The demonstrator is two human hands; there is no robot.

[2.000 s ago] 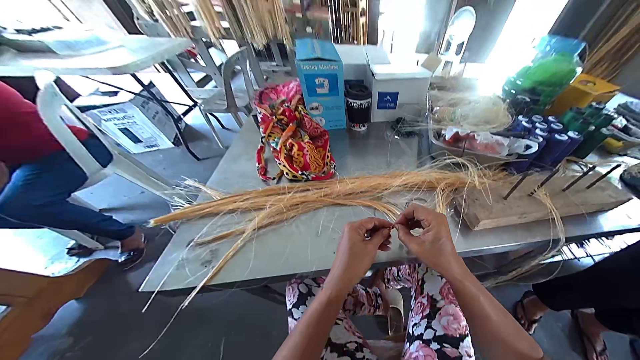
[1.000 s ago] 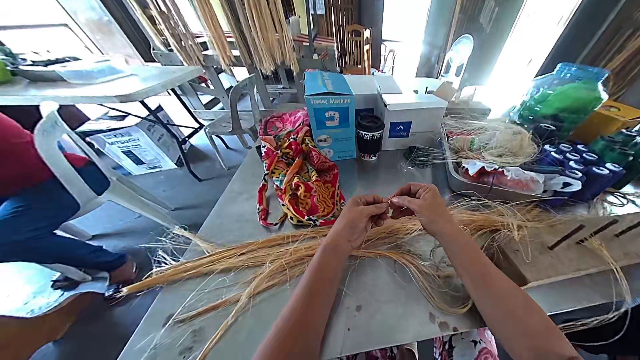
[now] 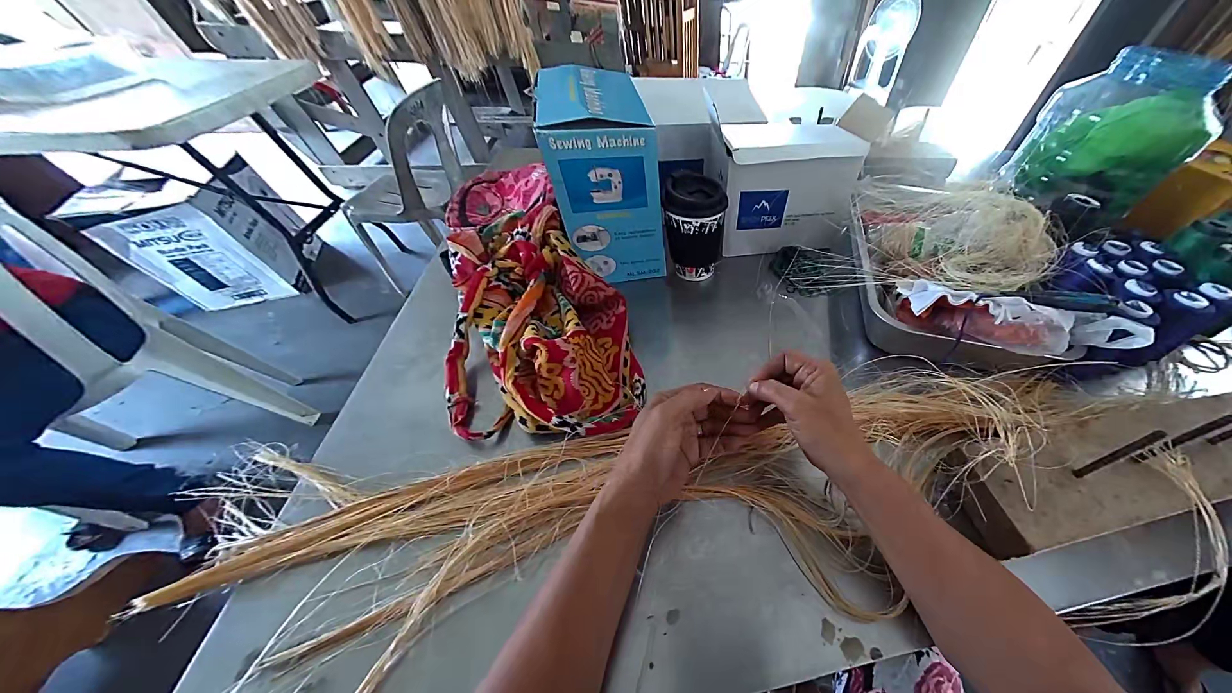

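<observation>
Long bundles of tan plant fibre (image 3: 462,496) lie across the grey metal table (image 3: 712,587). Above the bundles, my left hand (image 3: 679,433) pinches a thin, pale fibre strand (image 3: 739,409) between thumb and fingers. My right hand (image 3: 808,404) grips the same strand close by, its fingertips almost meeting those of the left. Part of the strand rises above my hands, and a thin length seems to hang below them. Where exactly it is joined or crossed is too small to tell.
A patterned red cloth bag (image 3: 553,337), a sewing machine box (image 3: 604,183), a lidded cup (image 3: 694,226) and a white box (image 3: 789,178) stand behind my hands. To the right are a tray (image 3: 953,351) of fibre, thread spools (image 3: 1136,274) and a wooden board (image 3: 1097,491) with metal bars. A person sits at far left.
My hands have moved from the table's near edge to above the fibre bundles, still close together. The view has shifted markedly.
</observation>
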